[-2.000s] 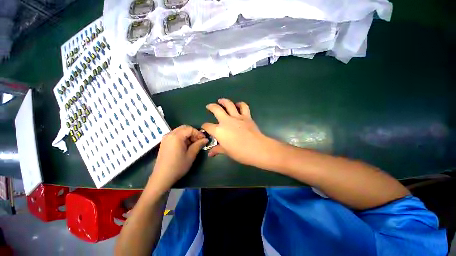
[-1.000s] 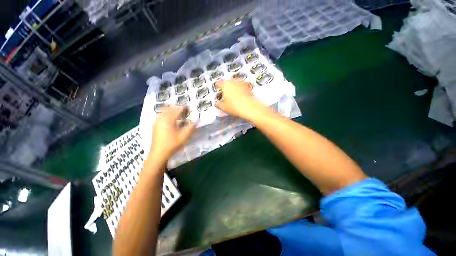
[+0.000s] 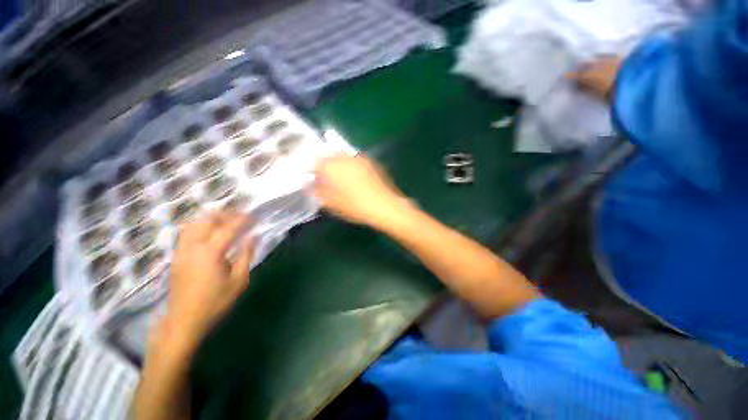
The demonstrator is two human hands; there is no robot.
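Observation:
The view is blurred. The white-lined housing tray (image 3: 273, 184) holds rows of dark, silvery, round-looking housings. My left hand (image 3: 209, 267) is over the tray's front edge, fingers forward and somewhat apart; whether it grips anything is hidden. My right hand (image 3: 348, 187) is at the tray's right front corner with its fingers curled; blur hides whether it holds the edge or liner. Stacked liner layers show under the front edge.
The foam parts tray (image 3: 74, 377) is at the lower left. Small silvery metal pieces (image 3: 458, 168) lie on the green bench. A lined tray or sheet (image 3: 344, 41) is at the back. At right, a person in blue (image 3: 672, 172) has a hand (image 3: 597, 76) at crumpled white liners (image 3: 525, 61).
The view has swung right, bringing the person in blue and the loose metal pieces into sight. My hands have gone from close work over the bench to over the tray, and now to its front edge and right corner.

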